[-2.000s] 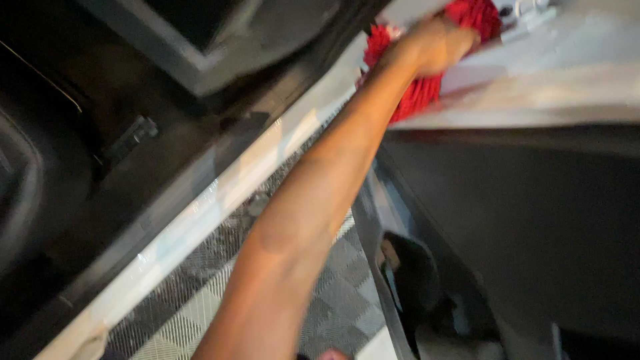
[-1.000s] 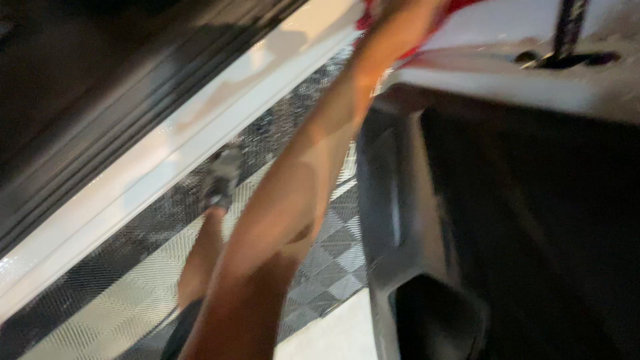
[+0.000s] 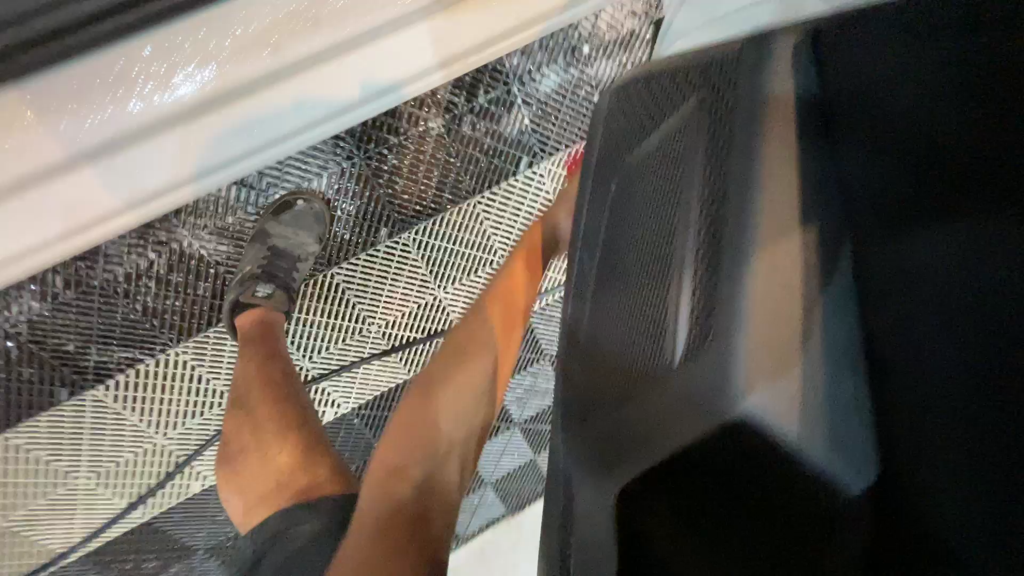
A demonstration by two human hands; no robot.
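Observation:
One bare arm reaches up from the bottom of the head view, and I take it for my left arm. My left hand (image 3: 563,212) is mostly hidden behind the edge of a dark car door panel (image 3: 640,240). A small bit of a red chenille wash mitt (image 3: 574,158) shows just past the hand; the fingers are out of sight. To the left of the arm, my leg (image 3: 276,416) ends in a dark grey sneaker (image 3: 280,248) on the floor tiles. My right hand does not show.
A wet white car sill (image 3: 240,104) runs diagonally across the upper left. Below it lie black and pale ribbed floor tiles (image 3: 376,312), wet in places. A thin dark hose or cord (image 3: 376,362) crosses them. The door's dark inner side fills the right.
My left hand has moved from the white door edge, where it was on the red mitt, to lower down behind the door panel. The view has tilted down toward the floor.

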